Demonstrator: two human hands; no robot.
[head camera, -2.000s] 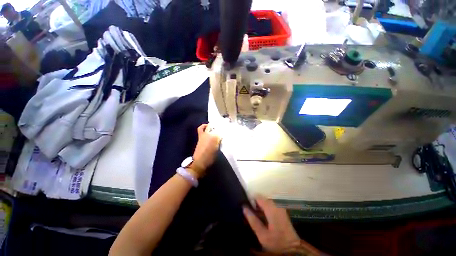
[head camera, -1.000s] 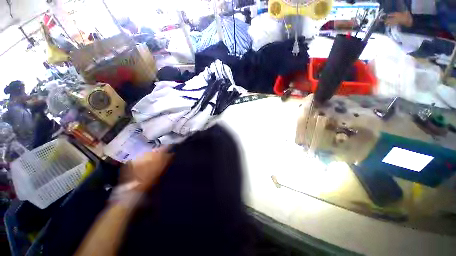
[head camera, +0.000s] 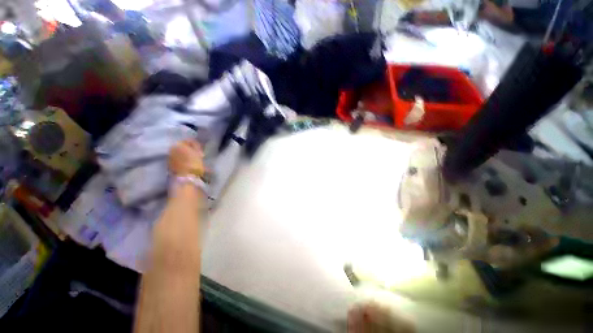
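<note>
My left hand (head camera: 186, 159) is on the grey-and-black heap of work pieces (head camera: 146, 149) at the left of the table. The fingers are blurred, and I cannot tell whether they grip the cloth. My right hand (head camera: 379, 317) is cut off by the bottom edge, blurred, over the table's front part; its fingers cannot be made out. The sewing machine (head camera: 422, 188) stands at the right, its lamp glaring over the white table (head camera: 292, 195).
A red plastic basket (head camera: 435, 117) stands behind the machine. A black tube (head camera: 513, 107) rises over the machine head. Printed paper or plastic (head camera: 107, 227) lies under the heap. A beige boxy object (head camera: 55, 140) is at the left. A person's hands (head camera: 497, 12) show at the top right.
The dark panel has left the tabletop in view. My left hand has moved from it to the heap. My right hand shows again at the bottom edge. The view has swung left.
</note>
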